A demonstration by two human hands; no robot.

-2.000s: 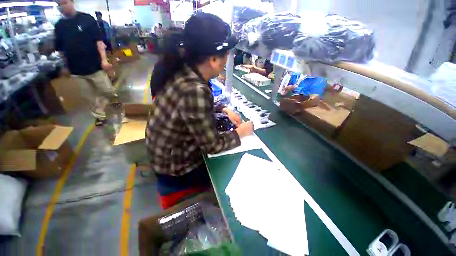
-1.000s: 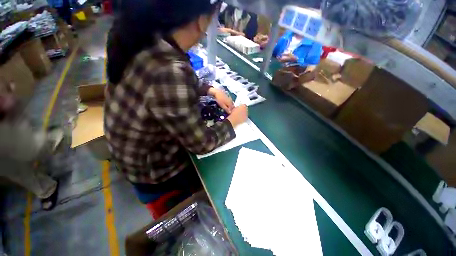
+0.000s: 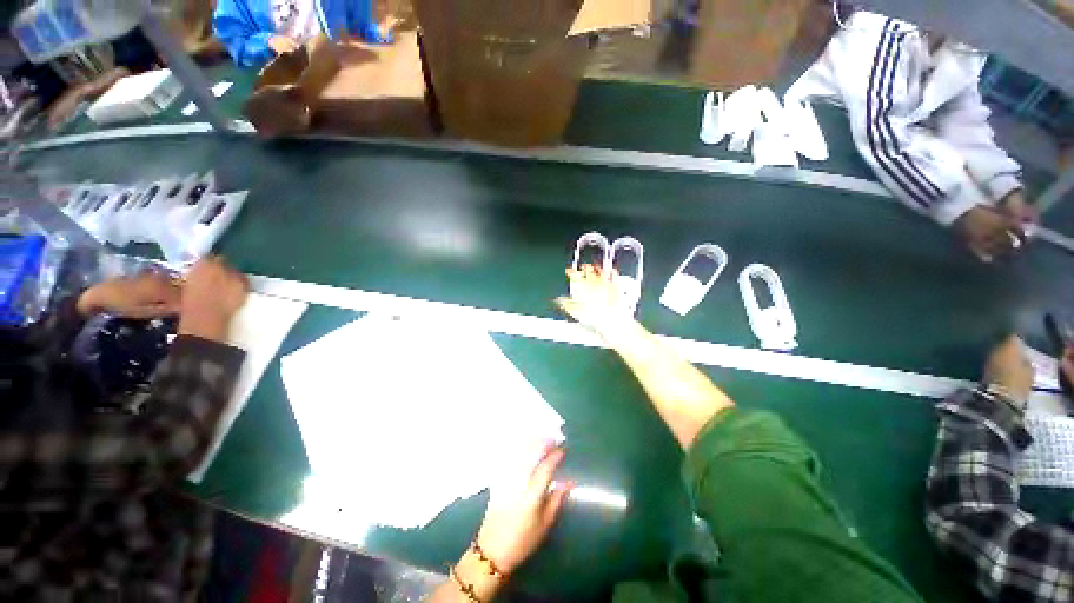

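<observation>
White oval-loop units lie on the green belt beyond the white strip. My right hand (image 3: 603,304), in a green sleeve, reaches over the strip; its fingers are over the lower ends of two adjacent units (image 3: 629,266). Whether they grip one is unclear. Two more units, one tilted (image 3: 695,279) and one at the right (image 3: 768,307), lie apart from them. A glaring white fanned stack of sheets (image 3: 412,412) lies on the near green surface. My left hand (image 3: 530,507), with a bracelet, is at the stack's right corner, thumb and fingers apart.
A neighbour's plaid sleeve (image 3: 194,383) and hands are at the left over a white sheet. Small white pieces (image 3: 153,218) lie beyond them. Another plaid sleeve (image 3: 978,471) is at the right edge. Across the belt are a person in a white striped jacket (image 3: 907,112), white bundles (image 3: 766,124) and a carton (image 3: 501,71).
The view has swung right towards the belt. Both my hands have come into view, the right at the units and the left at the sheet stack.
</observation>
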